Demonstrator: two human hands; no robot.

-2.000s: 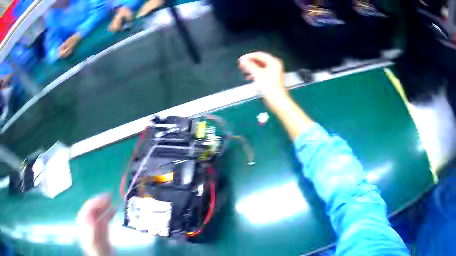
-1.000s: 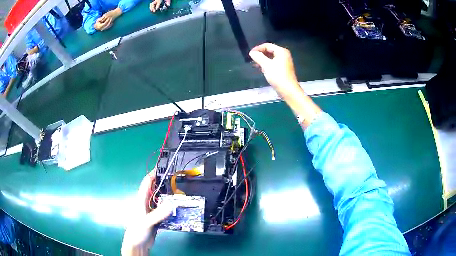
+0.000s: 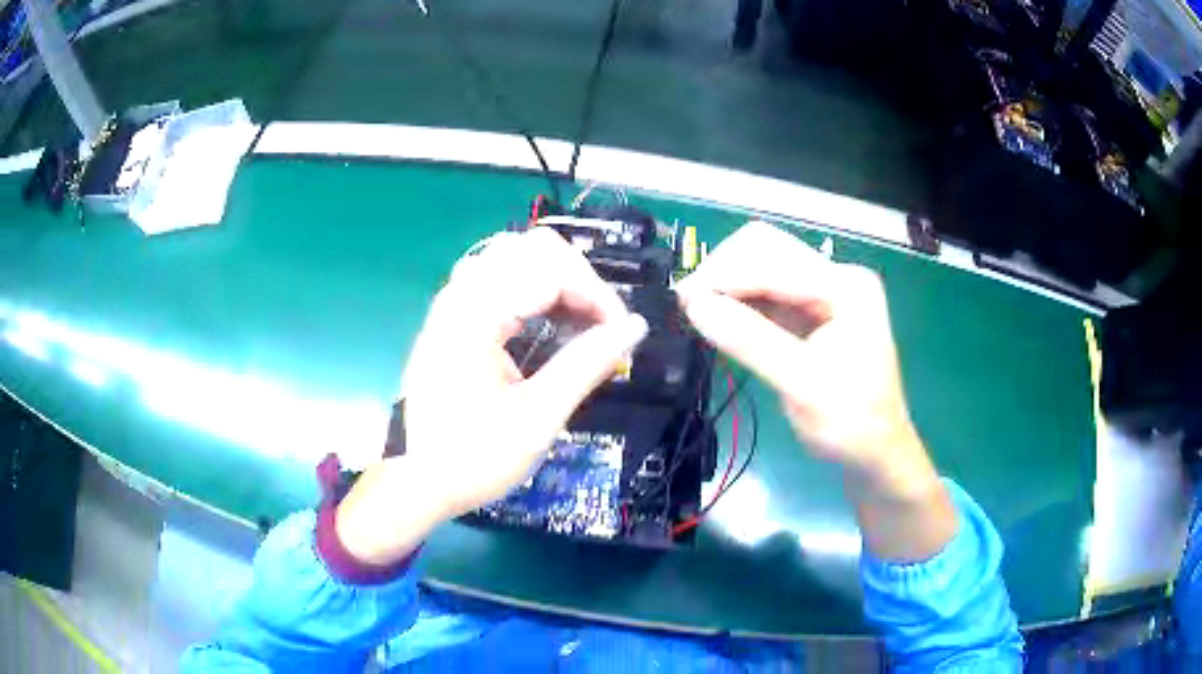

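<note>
The open black projector unit point(image 3: 659, 435) lies on the green bench mat, with a blue-white main board point(image 3: 573, 485) at its near end and red and black wires looping at its right side. My left hand point(image 3: 508, 375) is over the unit's left part, thumb and fingertips pinched together. My right hand point(image 3: 811, 336) is over the unit's right edge, fingertips also pinched, close to the left ones. Whether either pinch holds something small cannot be told. The hands hide much of the unit's middle.
A parts tray point(image 3: 121, 184) with a white sheet point(image 3: 191, 165) stands at the far left. A pale rail point(image 3: 396, 148) runs behind the mat point(image 3: 303, 277), with the dark conveyor beyond. Black units point(image 3: 1035, 132) stand at the upper right. Yellow tape point(image 3: 1091, 461) marks the mat's right side.
My right hand has come down from over the conveyor to the unit. My left hand has left the main board and risen over the unit's middle. The view has shifted.
</note>
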